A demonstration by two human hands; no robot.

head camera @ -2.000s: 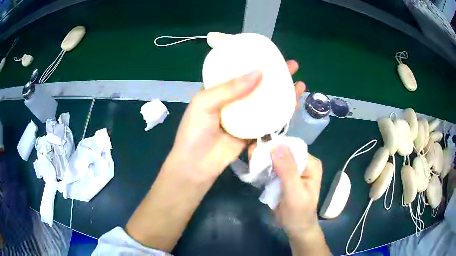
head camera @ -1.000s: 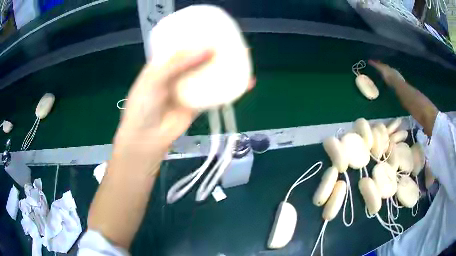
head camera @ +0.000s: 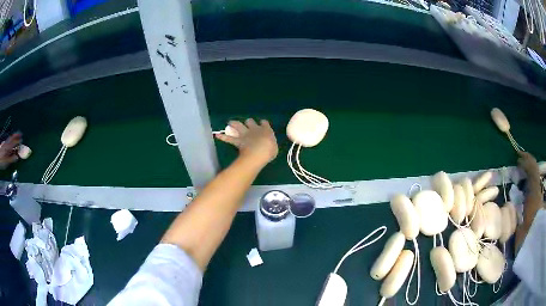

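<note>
My left hand reaches from the lower left onto the green belt, fingers down over a cream corded bar. Only the bar's cord end shows; the rest is hidden under the hand. Its cord loop runs left behind the grey post. A broad cream bar lies on the belt right of my hand, its cords hanging over the belt rail. My right hand is not in view.
A grey post crosses the belt. The dispenser bottle stands open by the rail. A bundle of bars lies right, crumpled cloths left. Other people's hands show at both sides.
My left hand has let go of the broad bar, which now lies on the belt, and has moved onto another bar by the post. My right hand and its cloth have left the view.
</note>
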